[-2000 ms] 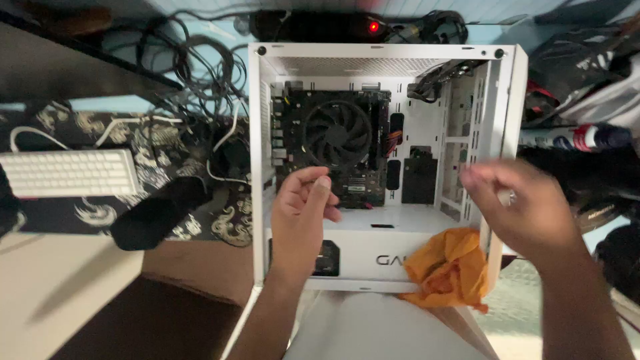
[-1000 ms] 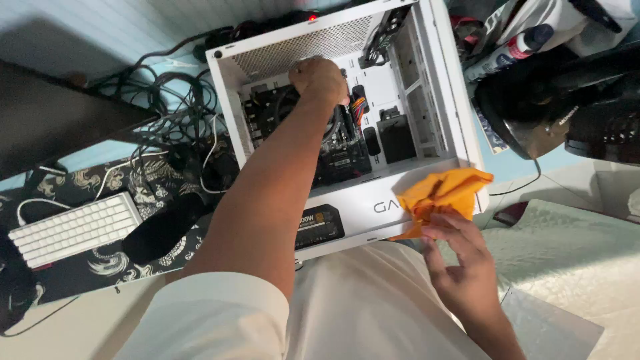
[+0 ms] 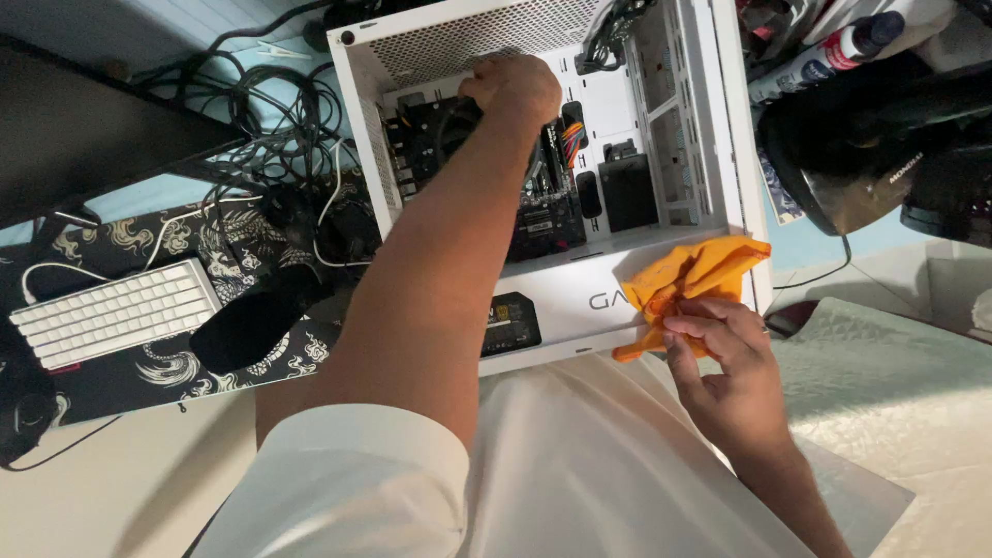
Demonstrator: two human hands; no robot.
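Observation:
A white computer case (image 3: 744, 155) lies open-sided before me. Inside it sit a motherboard (image 3: 554, 225) with a dark cooling fan, partly hidden by my arm, and a bundle of coloured wires (image 3: 573, 139). My left hand (image 3: 515, 85) reaches in near the perforated panel at the upper edge of the board; its fingers curl down, and what they touch is hidden. At the lower right corner of the case, my right hand (image 3: 721, 349) pinches an orange cloth (image 3: 690, 271) lying over the white power supply cover (image 3: 573, 287).
On the left are a white keyboard (image 3: 116, 314) on a patterned desk mat (image 3: 174, 364), a black foam-covered microphone (image 3: 256, 325), a monitor (image 3: 101, 124) and tangled black cables (image 3: 271, 101). At right stand a spray can (image 3: 829, 58) and a black appliance (image 3: 845, 155).
My left hand has moved up into the case, toward the perforated panel. My right hand has come down and taken hold of the orange cloth. The view has turned and shifted.

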